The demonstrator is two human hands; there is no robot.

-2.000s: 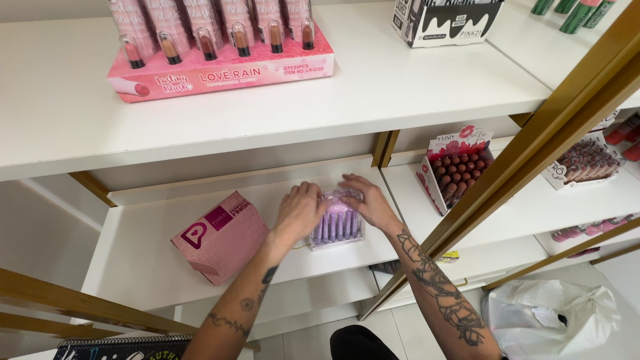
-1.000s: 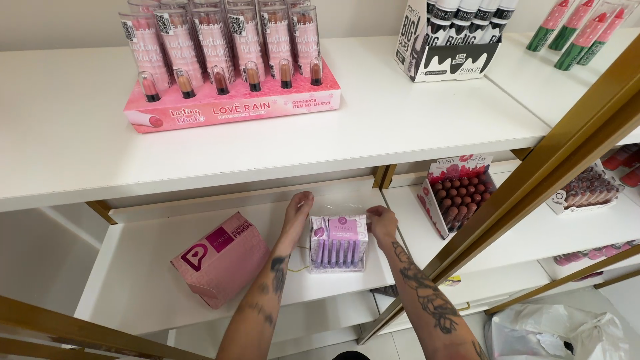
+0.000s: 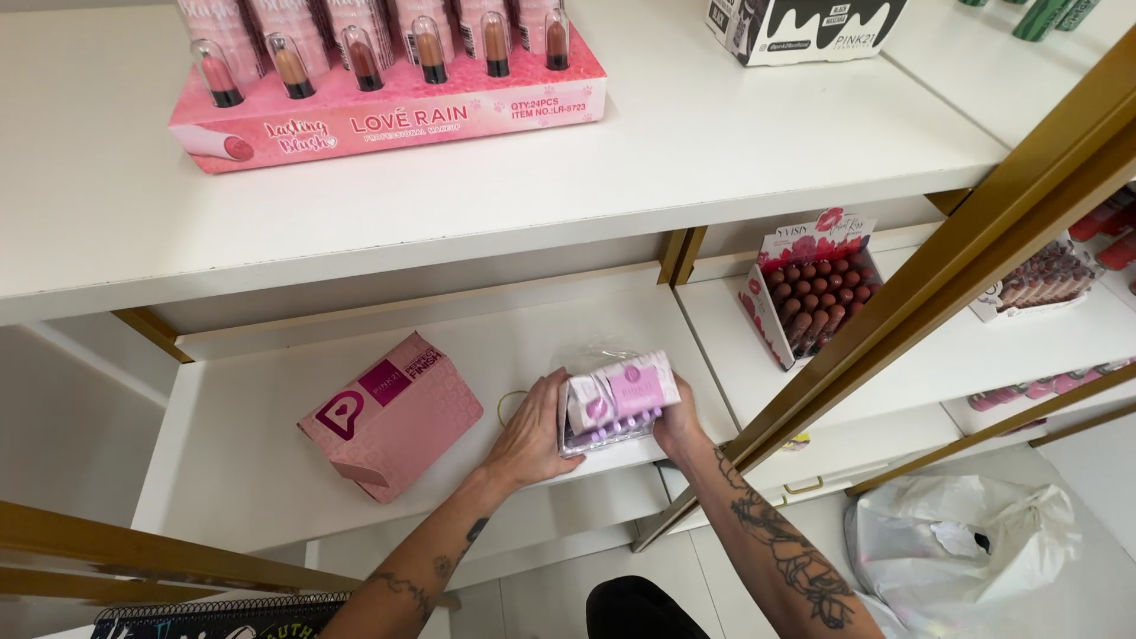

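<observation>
A small display box of lilac cosmetic tubes, with a printed card header and a clear plastic wrap around it, is held between my two hands over the lower white shelf. My left hand grips its left side, thumb at the upper edge and fingers low at the front corner. On the right side my right hand holds it, its fingers partly hidden behind the box. Left of my hands a pink cardboard box lies on the same shelf, and a thin yellowish loop is beside my left hand.
Above, a white shelf carries a pink lip-product display and a black-and-white mascara box. A gold metal post crosses at right, near a display of brownish-red lip products. A white plastic bag sits on the floor.
The lilac display was upright with its tubes facing me; now it is tipped, its card header toward me. Both hands have closed in on its sides from the wrap's edges.
</observation>
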